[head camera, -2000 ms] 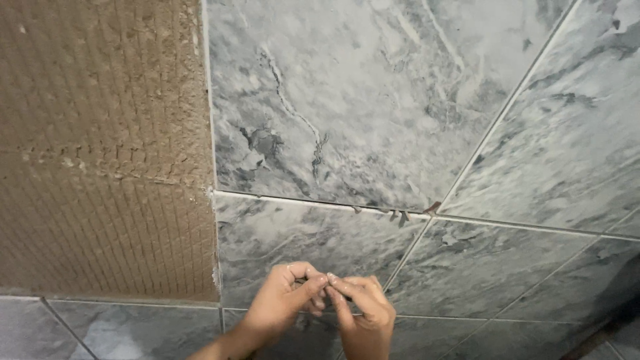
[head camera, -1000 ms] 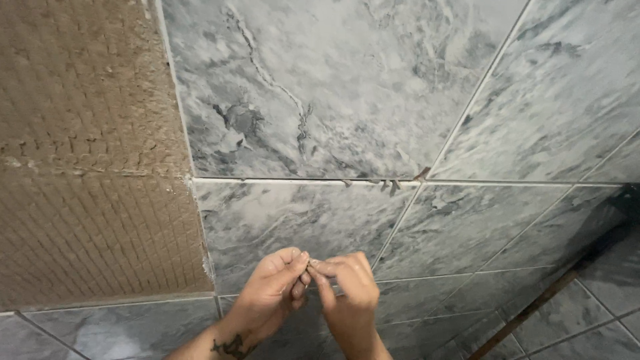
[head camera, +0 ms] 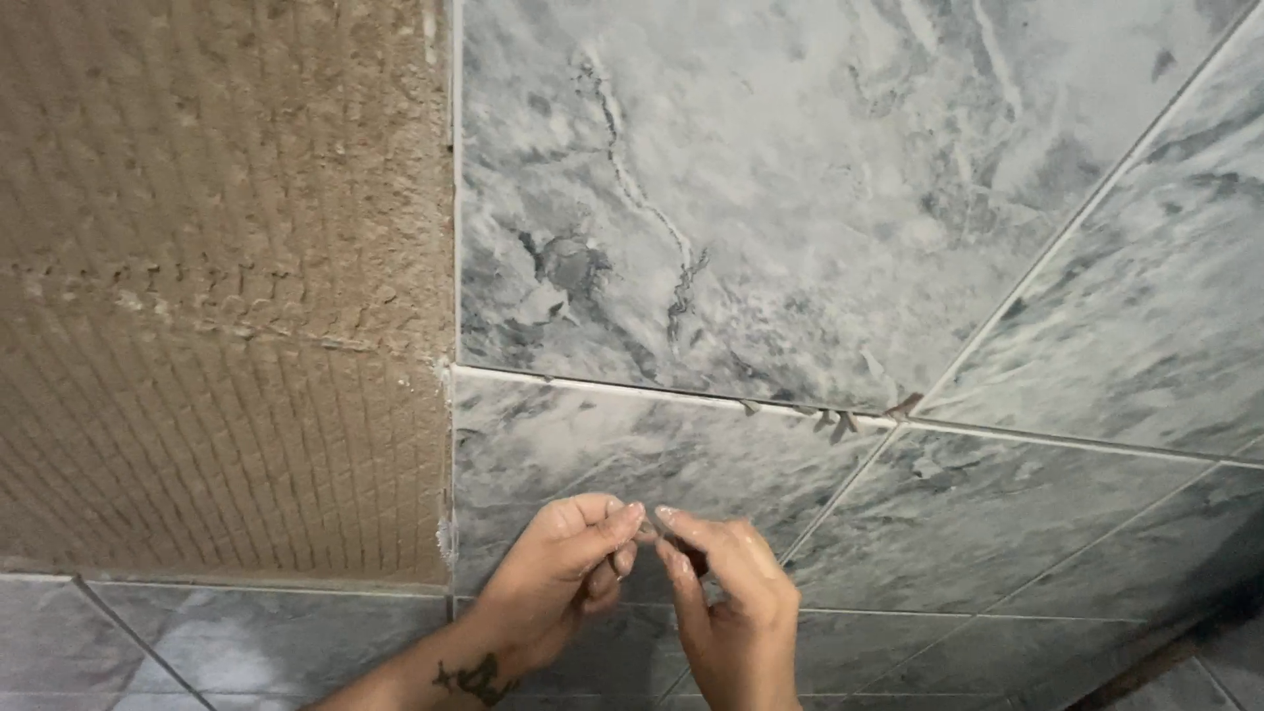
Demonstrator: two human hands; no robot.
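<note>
My left hand [head camera: 573, 553] and my right hand [head camera: 736, 583] meet fingertip to fingertip in front of the lower grey marbled tile [head camera: 632, 444]. A small thin greyish piece [head camera: 652, 523] is pinched between them; its exact kind is too small to tell. Above the hands runs a joint under the large upper marbled tile [head camera: 790, 197]. Several small brown pieces, which look like tile spacers or wedges [head camera: 839, 425], stick out of this joint, and another [head camera: 906, 405] is by the corner where the tiles meet.
On the left is a bare patch of wall with ridged brown tile adhesive [head camera: 227, 296], bordered by tile edges. More marbled tiles [head camera: 1106, 326] continue on the right across a slanting joint. Others [head camera: 267, 632] lie below the adhesive. A dark strip [head camera: 1165, 652] crosses the lower right corner.
The fingertips of both hands have stayed close together around the small piece. A thin piece shows more plainly between them now. The view has shifted slightly.
</note>
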